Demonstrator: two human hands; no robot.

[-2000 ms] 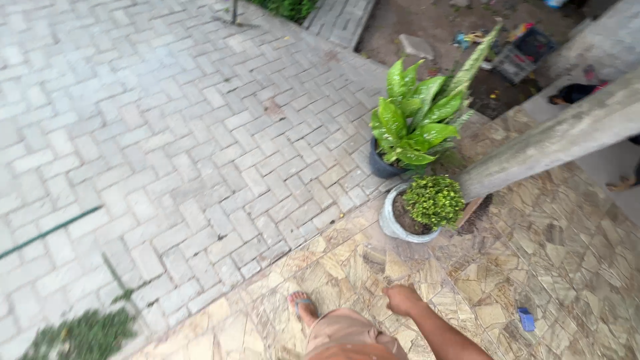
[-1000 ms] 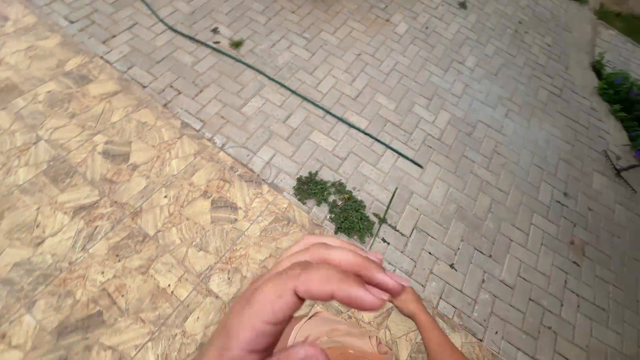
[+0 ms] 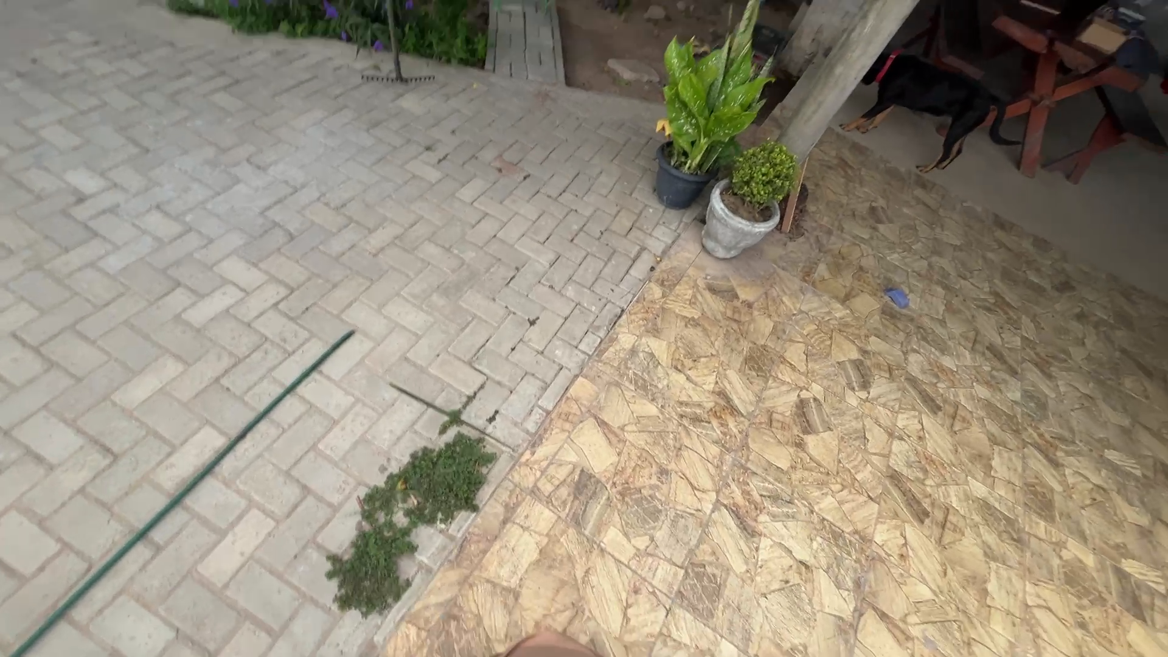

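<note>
Neither my left hand nor my right hand is in view. A small bit of my body shows at the bottom edge. A heap of green weeds [image 3: 443, 484] lies on the pavers against the edge of the stone-tiled floor [image 3: 803, 438]. A thin green stalk [image 3: 447, 408] lies just above the heap. To its left, a green garden hose [image 3: 196, 479] runs diagonally across the pavers. A round shrub [image 3: 763, 173] grows in a grey pot [image 3: 730, 228], beside a leafy plant [image 3: 707, 105] in a dark pot [image 3: 680, 185].
A rake [image 3: 397, 77] stands near the flower bed [image 3: 338, 27]. A slanted post [image 3: 835, 82] rises behind the pots. A black dog [image 3: 940, 96] stands beside a red-brown wooden picnic table [image 3: 1045, 82]. A blue scrap [image 3: 897, 297] lies on the tiles.
The hands seen one second ago are out of the frame. The view has swung widely, bringing the pots and post back in.
</note>
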